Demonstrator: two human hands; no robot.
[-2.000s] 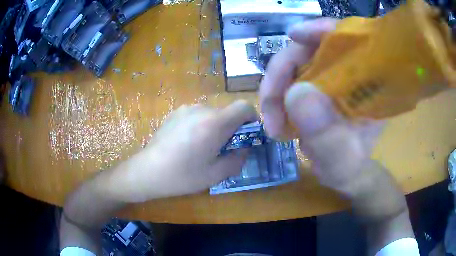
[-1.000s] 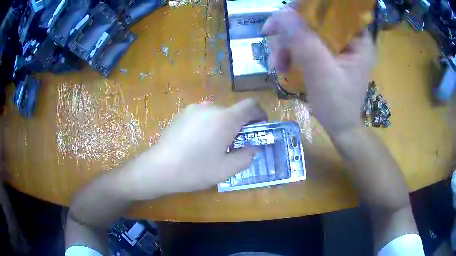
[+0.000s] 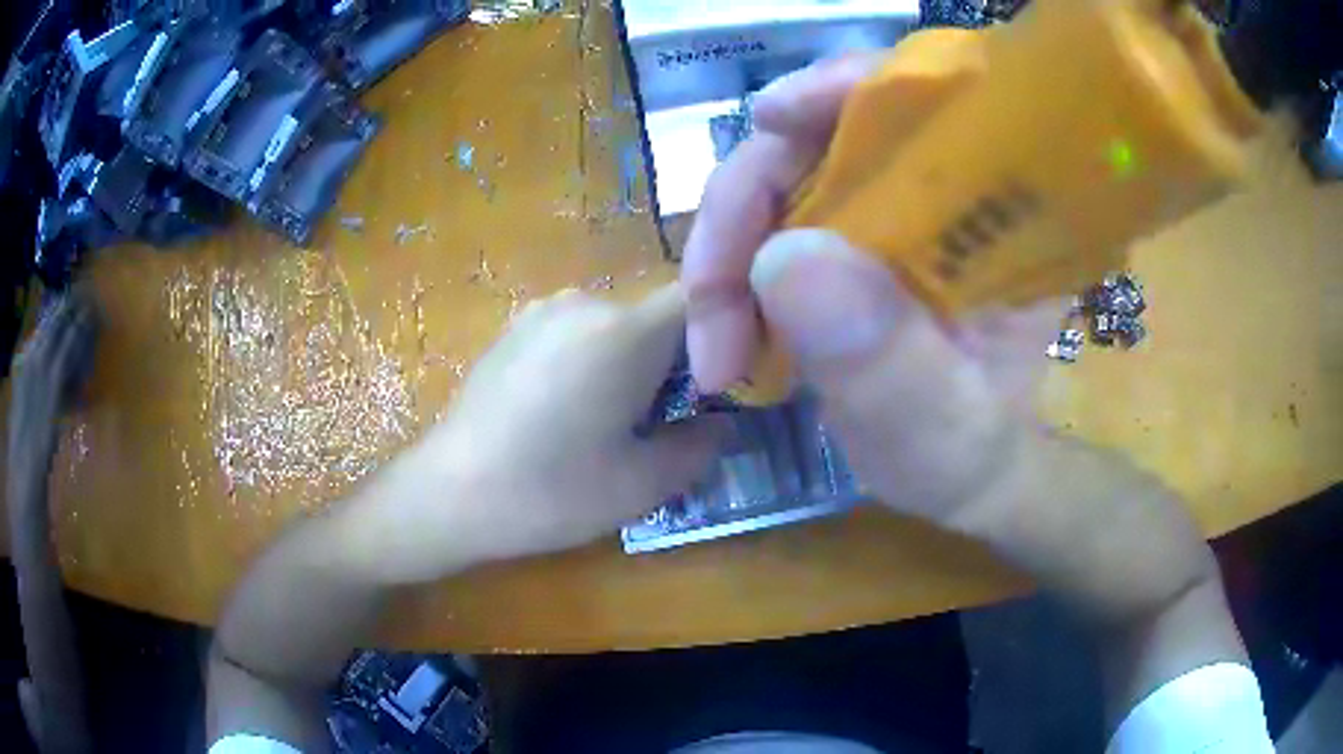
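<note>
The pale grey housing (image 3: 766, 469) lies flat on the bench near its front edge. My left hand (image 3: 552, 442) is on the housing's left part, with thumb and fingers around a small dark metal fitting (image 3: 675, 401) inside it. My right hand (image 3: 899, 354) is wrapped around the orange electric screwdriver (image 3: 1016, 170), slightly blurred, above the housing's right part. The screwdriver's lower end is behind my right fingers, close to my left fingertips. The driver bit and any screw are hidden.
The white screw feeder (image 3: 700, 148) stands behind my hands. Stacked housings (image 3: 273, 133) heap at the back left. Small metal fittings (image 3: 1115, 312) lie right of the screwdriver. Another person's hand (image 3: 56, 346) is at the left edge. More parts (image 3: 420, 700) sit below the bench.
My right hand has brought the screwdriver back from the feeder to above the housing. My left hand stays on the housing. Another person's hand has appeared at the left edge.
</note>
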